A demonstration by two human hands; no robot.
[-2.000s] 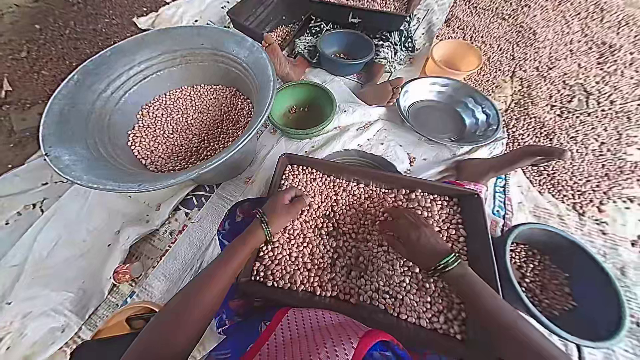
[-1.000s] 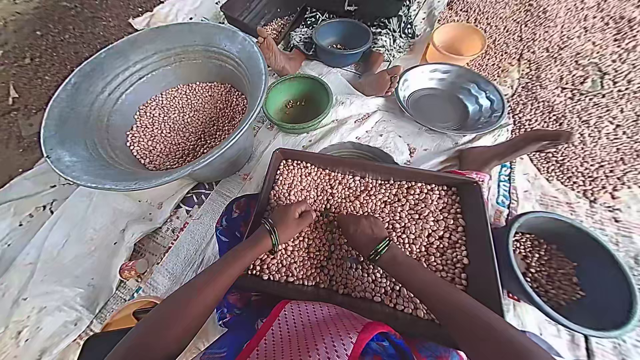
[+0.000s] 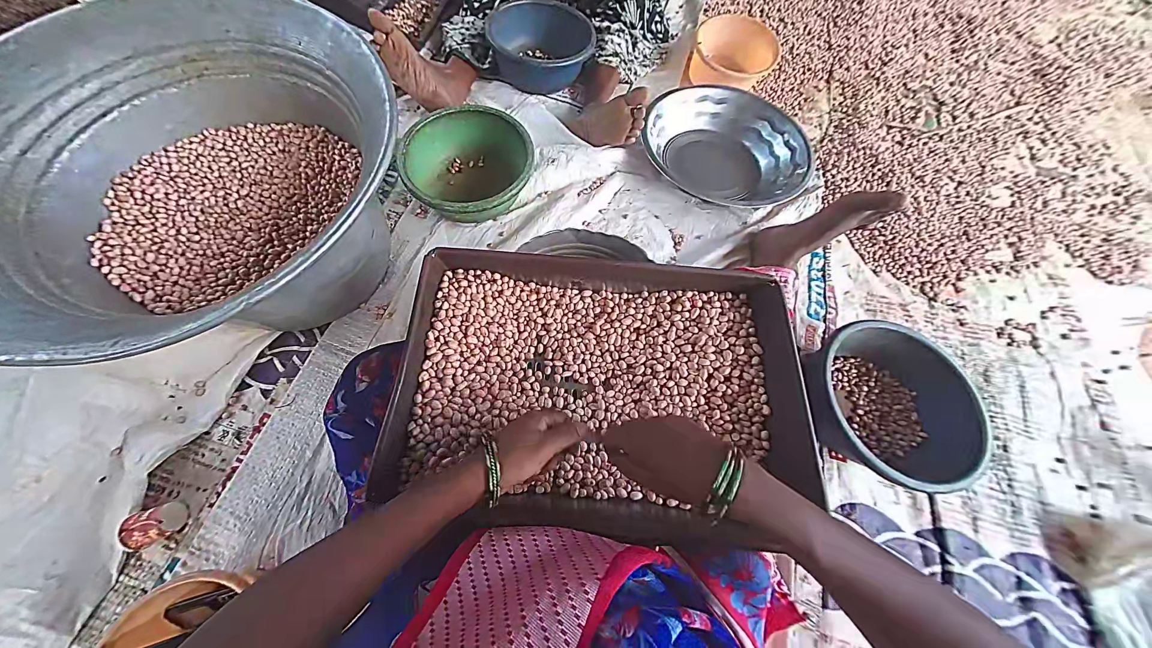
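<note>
A dark rectangular tray (image 3: 796, 405) rests on my lap, spread with reddish-brown nuts or seeds (image 3: 594, 333). Small gaps in the layer show the dark tray bottom. My left hand (image 3: 537, 445), with green bangles at the wrist, is low over the nuts near the tray's front edge, its fingers curled. Close beside it, my right hand (image 3: 666, 457), also with green bangles, is bent down over the nuts with its fingertips turned toward the left hand. Whether either hand holds any nuts cannot be seen.
A large metal tub (image 3: 360, 225) of nuts stands at left. Beyond the tray are a green bowl (image 3: 466, 162), a blue bowl (image 3: 540, 45), an orange container (image 3: 733, 49) and a steel basin (image 3: 729, 144). A dark bucket (image 3: 967, 405) is at right. Another person's feet (image 3: 612, 117) are at the back.
Both hands have drawn back toward the tray's near edge, and they are closer together than two seconds ago. Dark gaps now show in the nut layer beyond them.
</note>
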